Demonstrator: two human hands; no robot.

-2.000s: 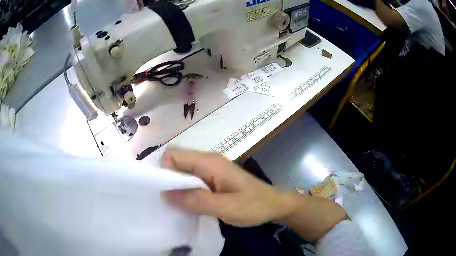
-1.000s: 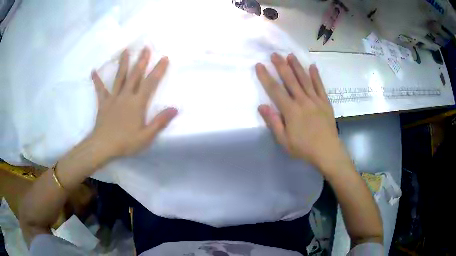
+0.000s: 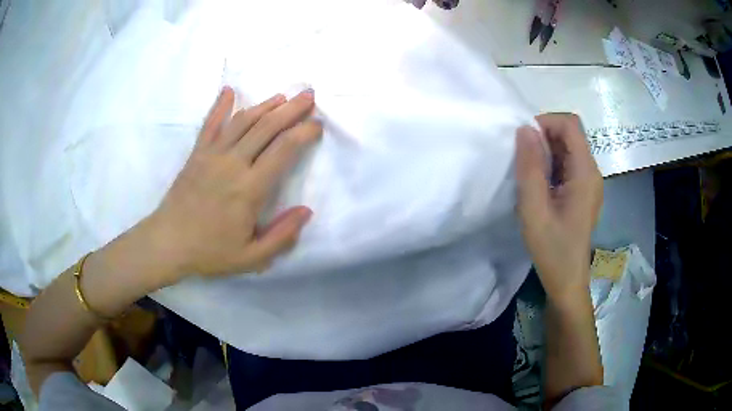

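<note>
The white fabric piece (image 3: 385, 177) covers the table's left and middle and hangs over the dark-covered lap. My left hand (image 3: 241, 189) lies on the fabric with its fingers spread, pressing it and gripping nothing. My right hand (image 3: 562, 193) pinches the fabric's right edge between thumb and fingers, and folds run from there towards the middle. The thread snips (image 3: 546, 26) lie at the top right, points towards me, their upper end cut off by the picture's edge. The sewing machine's head and needle are not in view.
A printed ruler tape (image 3: 654, 135) runs along the table's right front edge. Paper slips (image 3: 642, 63) lie behind it. A white tape strip with a tan tag (image 3: 609, 263) is at the lower right. White scraps (image 3: 138, 387) are by the brown carton at lower left.
My right hand has moved right from lying flat on the cloth and has taken hold of its edge. My left hand has shifted slightly right, its fingers closer together. The cloth is now creased.
</note>
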